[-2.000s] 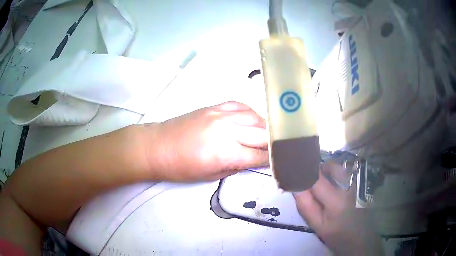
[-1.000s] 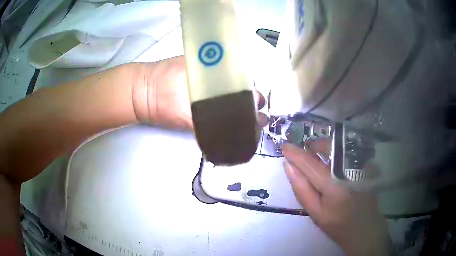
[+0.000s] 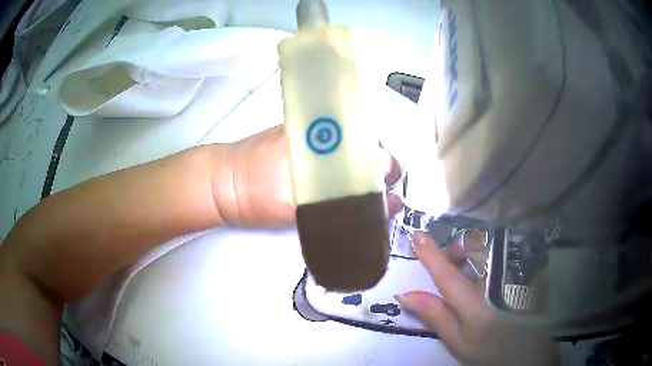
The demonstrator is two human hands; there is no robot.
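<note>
My left hand [image 3: 264,175] lies on the white machine bed; the lamp covers its middle, and only some fingertips show past the lamp beside the needle area. What it holds is hidden. My right hand [image 3: 457,307] is at the right of the needle plate, its fingers apart, the index fingertip by the presser foot [image 3: 415,220]. I see nothing held in it. The sewing machine head [image 3: 507,107] stands above and right. A white strip [image 3: 164,93] lies looped at the upper left. The pale bed plate [image 3: 364,304] has dark worn spots.
The machine lamp [image 3: 336,164], cream with a brown end, hangs in front of my left hand. Metal parts with a knurled knob [image 3: 517,296] stand right of the presser foot. A dark tape strip [image 3: 58,154] runs along the table at left. A dark opening sits behind the lamp.
Since a second ago, the view has shifted, so most things appear lower and slightly right. My right thumb has spread away from the index finger. Compared with two seconds ago, my left fingertips show past the lamp.
</note>
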